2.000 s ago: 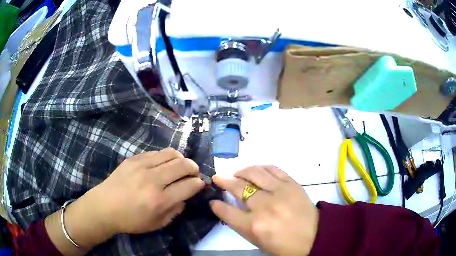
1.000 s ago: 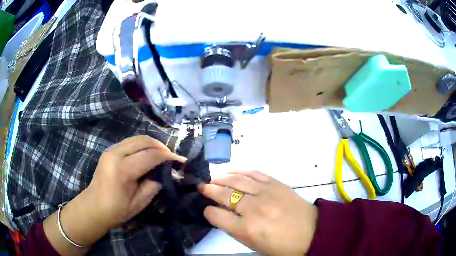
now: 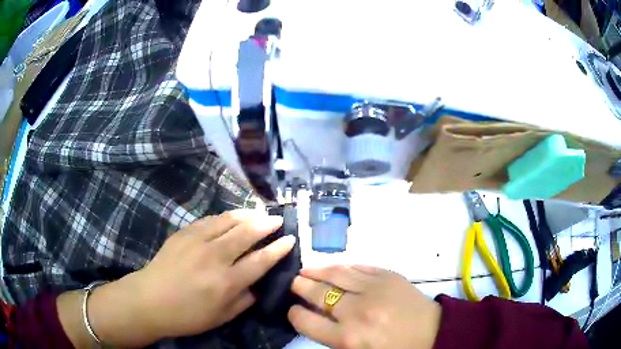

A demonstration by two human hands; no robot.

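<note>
The plaid fabric (image 3: 109, 157) lies left of the needle area and runs under my left forearm. The black binding strip (image 3: 289, 235) lies flat at its edge, just in front of the presser foot (image 3: 289, 193). My left hand (image 3: 211, 272) presses down on the strip and fabric with its fingers extended, fingertips near the foot. My right hand (image 3: 364, 307), with a ring, rests at the strip's right edge; its fingertips touch the dark cloth. Whether it pinches the cloth is unclear. The cloth under both hands is partly hidden.
The white sewing machine head (image 3: 381, 54) fills the top. A grey-blue cylinder (image 3: 329, 228) stands right of the foot. Yellow-green scissors (image 3: 487, 249) and dark slim tools (image 3: 548, 242) lie right. Cardboard (image 3: 456, 160) on the arm holds a mint-green block (image 3: 548, 167).
The view has shifted, so the machine appears lower and further right. My left hand has gone from lifting the bunched black strip to pressing it flat near the foot. My right hand stays beside the cloth.
</note>
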